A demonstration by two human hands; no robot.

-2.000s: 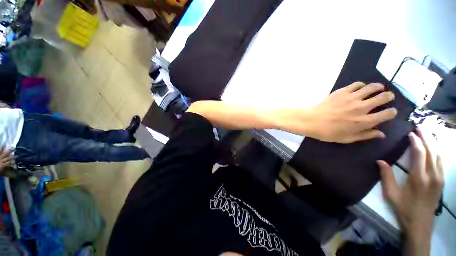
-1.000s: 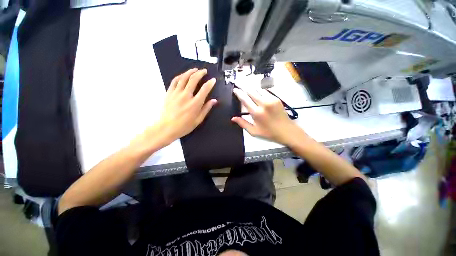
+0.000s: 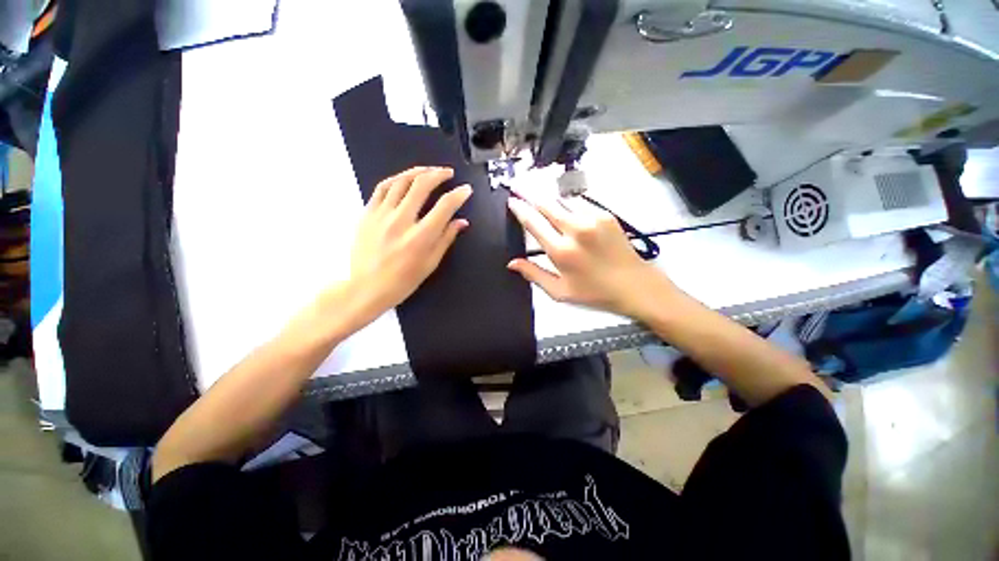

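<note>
A dark fabric panel (image 3: 466, 307) with a stepped far end lies on the white table, its right edge at the presser foot (image 3: 503, 172) and its near end at the table's front edge. My left hand (image 3: 405, 236) rests flat on the panel, left of the foot, fingers slightly spread. My right hand (image 3: 581, 252) is just right of and below the foot, its index fingertip and thumb at the panel's right edge. No fold or grip of cloth shows in either hand. The needle itself is too small to make out.
The machine head (image 3: 767, 88) spans the upper right. Stacked dark panels (image 3: 118, 252) lie at the left, with a grey sheet (image 3: 219, 20) above. Right of the needle are a black flat pad (image 3: 699, 170), a yellow-orange stick (image 3: 643, 152), a black cable and a white vented box (image 3: 860, 199).
The view swung from the left side to the machine, then shifted slightly. Both hands stay at the panel; compared with one second ago, they and the panel look almost unmoved.
</note>
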